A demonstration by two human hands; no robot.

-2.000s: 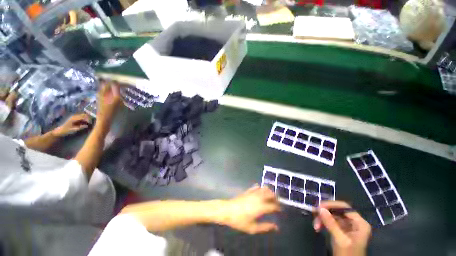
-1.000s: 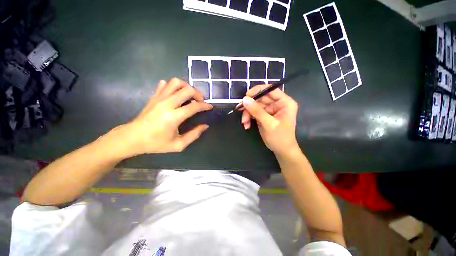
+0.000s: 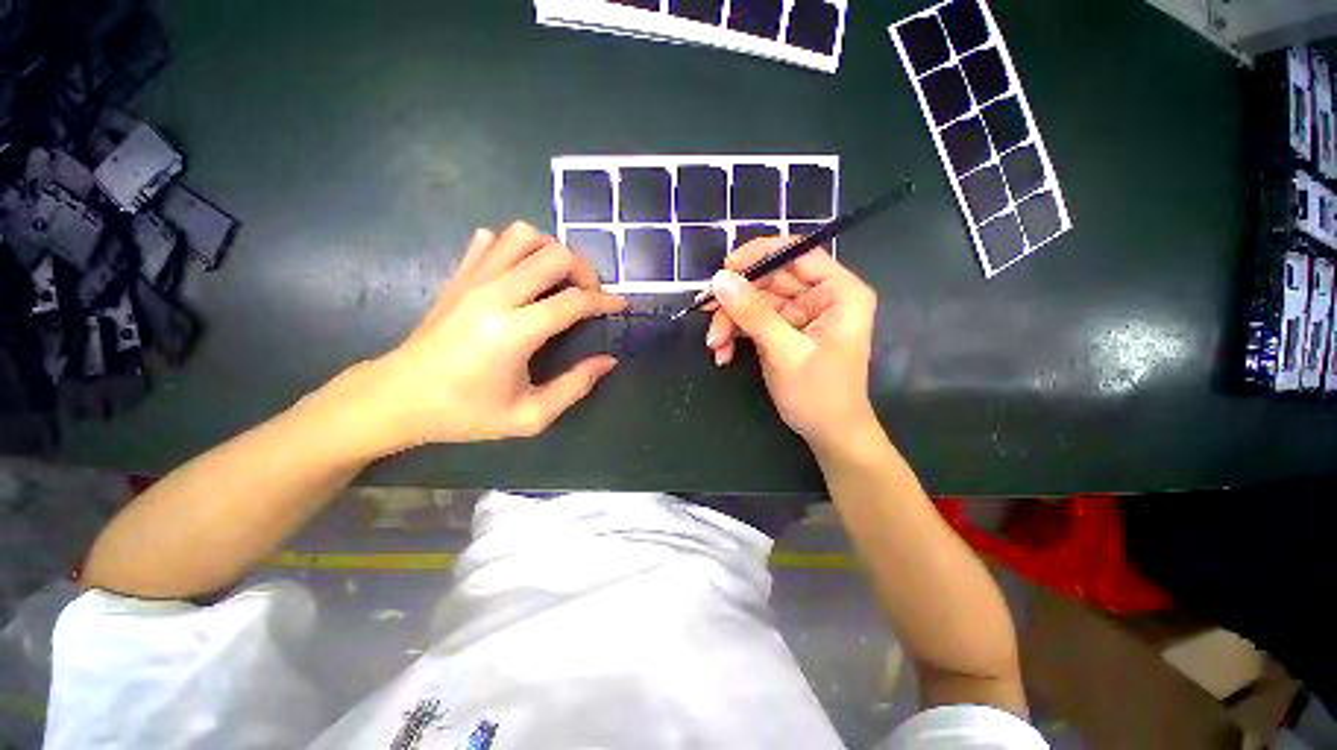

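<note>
My right hand [image 3: 792, 322] holds dark tweezers [image 3: 829, 235] like a pencil, their light tip pointing down-left. The tip is at a small black plastic part [image 3: 642, 331], hard to see on the dark green bench. My left hand [image 3: 506, 337] has its thumb and fingertips at the left edge of this part. A white sticker sheet [image 3: 704, 156] with black squares in two rows lies just behind both hands. My right hand covers part of its lower right corner. Whether a sticker is at the tweezer tip, I cannot tell.
A stack of sticker sheets [image 3: 704, 40] is cut off at the top edge. Another sheet [image 3: 982, 129] lies slanted at right. A pile of black plastic parts [image 3: 103, 220] is at left. A black tray with white pieces [image 3: 1298, 235] is at far right. The bench edge [image 3: 1026, 494] runs in front.
The view has swung from the wider line down to my bench. Since one second ago, the tweezer tip has moved slightly up against the black part. My left hand has barely moved.
</note>
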